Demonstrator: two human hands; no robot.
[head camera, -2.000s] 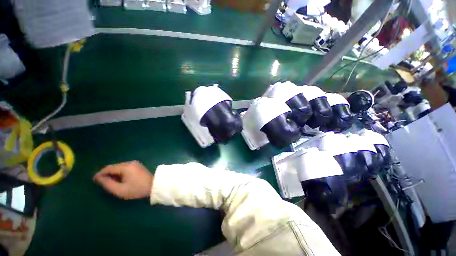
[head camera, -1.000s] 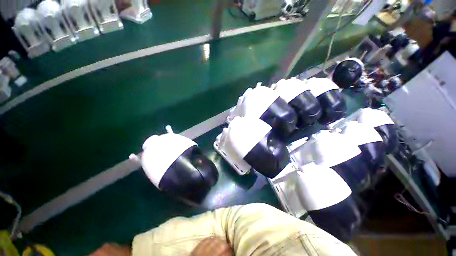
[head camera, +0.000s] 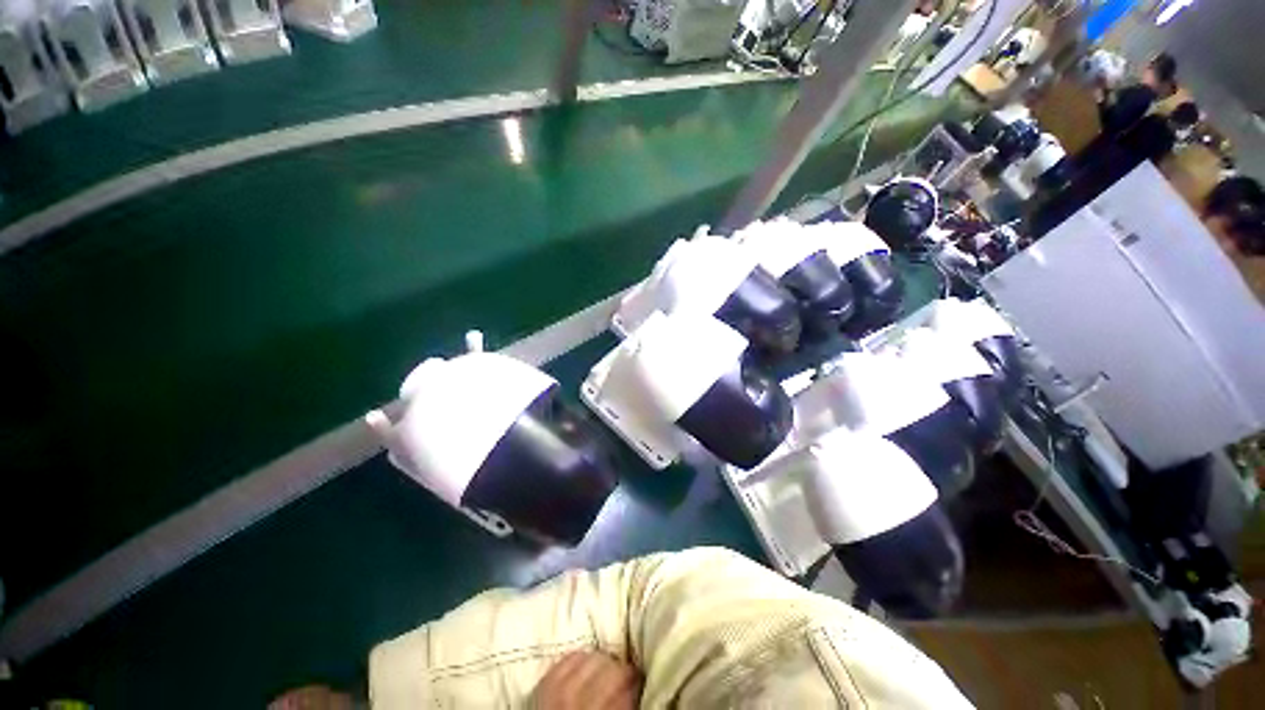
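My right arm in a cream sleeve reaches leftward across the bottom edge. My right hand (head camera: 312, 698) is a sliver past the cuff, mostly cut off. My left hand (head camera: 590, 682) appears as a few fingers against that sleeve; the rest is hidden or cut off. No held thing shows at either hand. Just beyond the sleeve, a white-and-black dome camera (head camera: 506, 447) stands tilted on the green bench (head camera: 264, 555). Another dome camera (head camera: 694, 388) stands to its right, and a third (head camera: 863, 520) is near the right elbow.
More dome cameras (head camera: 832, 284) stand in rows behind and to the right. A pale strip (head camera: 208, 524) edges the bench. White housings (head camera: 181, 39) line the far bench. A metal post (head camera: 819, 118) slants upward. A large white panel (head camera: 1138, 312) and cables are at the right. People are in the right background.
The view has swung, and the cameras fill more of the middle. My right hand has dropped to the bottom edge, and my left fingers have come into view. The yellow tape roll has left the picture.
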